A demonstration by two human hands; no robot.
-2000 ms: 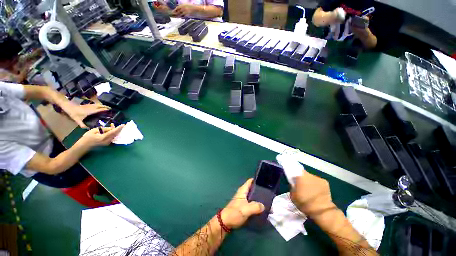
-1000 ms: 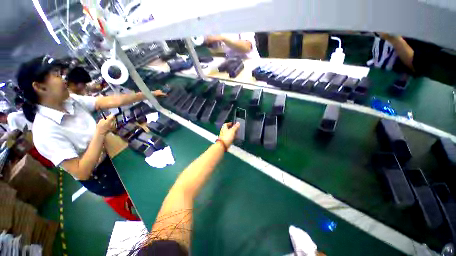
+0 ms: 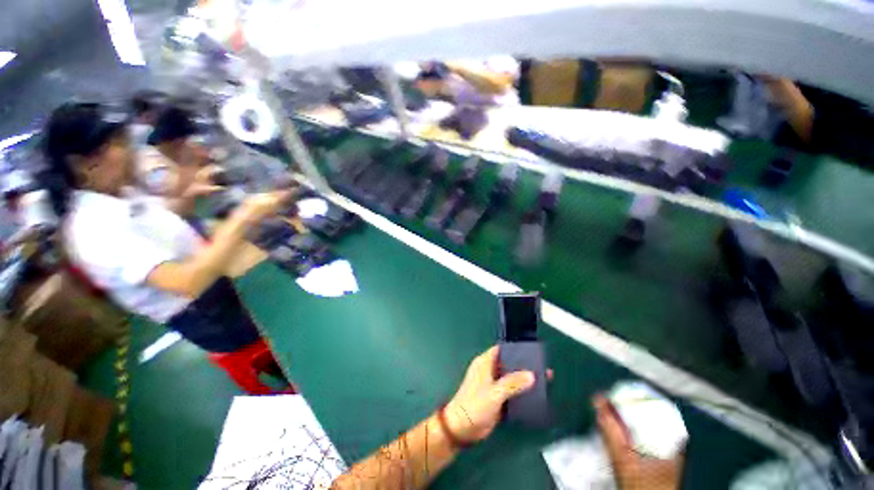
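Observation:
My left hand holds a dark grey housing upright over the green bench, its glossy dark window end up, thumb across its lower half. My right hand, blurred and cut off by the bottom edge, holds a bunched white wiping cloth. It is to the right of the housing and apart from it. A flat white wipe lies on the bench beside my right hand.
Housings stand on the belt beyond its pale edging. A co-worker is at left, near a crumpled wipe. A paper sheet lies lower left. A white shelf hangs overhead.
My left hand has come back from the belt to the bench with a housing in it. My right hand and its cloth have come further into view. The co-worker's arm has drawn back.

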